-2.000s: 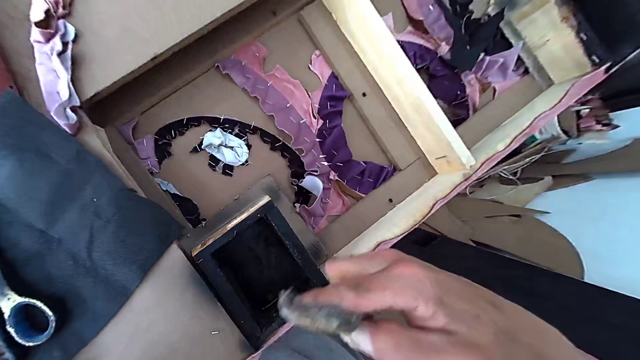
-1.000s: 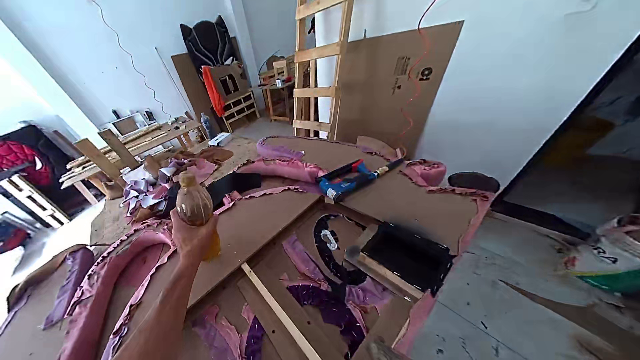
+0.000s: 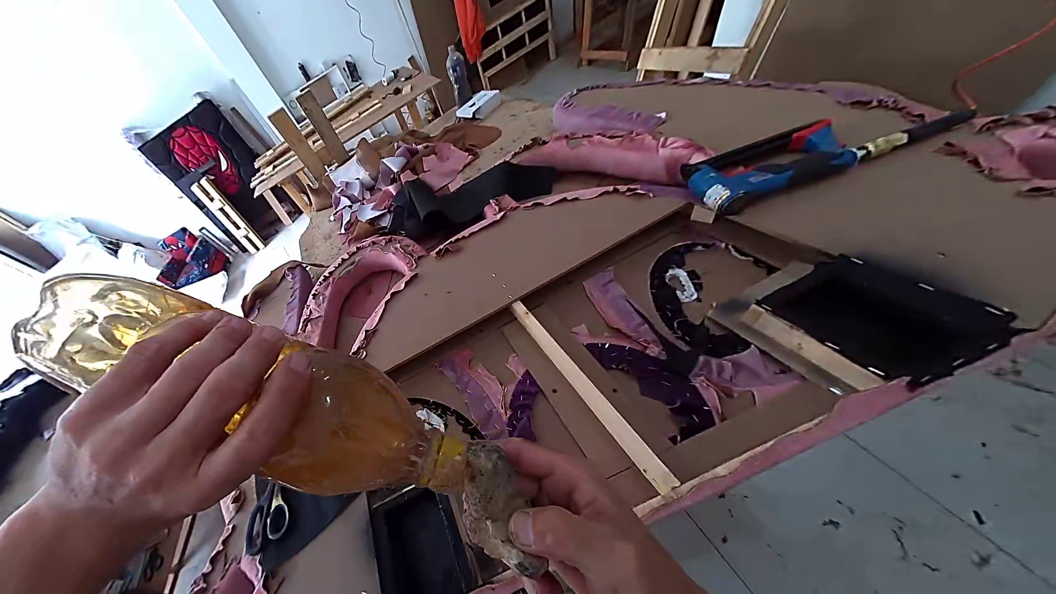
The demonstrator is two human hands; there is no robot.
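Note:
My left hand (image 3: 177, 412) is wrapped around a clear plastic bottle (image 3: 355, 421) of amber liquid, tipped on its side with its neck to the right. My right hand (image 3: 577, 520) pinches a stiff, stained wad (image 3: 495, 503), perhaps cloth or sponge, against the bottle's mouth. Beneath them lies a large upholstery frame of board and wood (image 3: 594, 396), with pink and purple fabric stapled along its edges. A box-shaped opening lined in black fabric (image 3: 891, 305) is at its right, and another black-lined box (image 3: 421, 540) shows below the bottle.
A blue staple gun (image 3: 767, 173) with a red air hose lies on the frame's far part. Scissors (image 3: 268, 516) rest on black material (image 3: 309, 524) at the lower left. Fabric scraps (image 3: 396, 177) are heaped beyond, near a wooden bench (image 3: 355, 124). Tiled floor (image 3: 907, 495) shows at right.
The bottle, upright in my left hand one second ago, is now tipped over and nearer. My right hand has come to its mouth with the wad. The view has swung widely.

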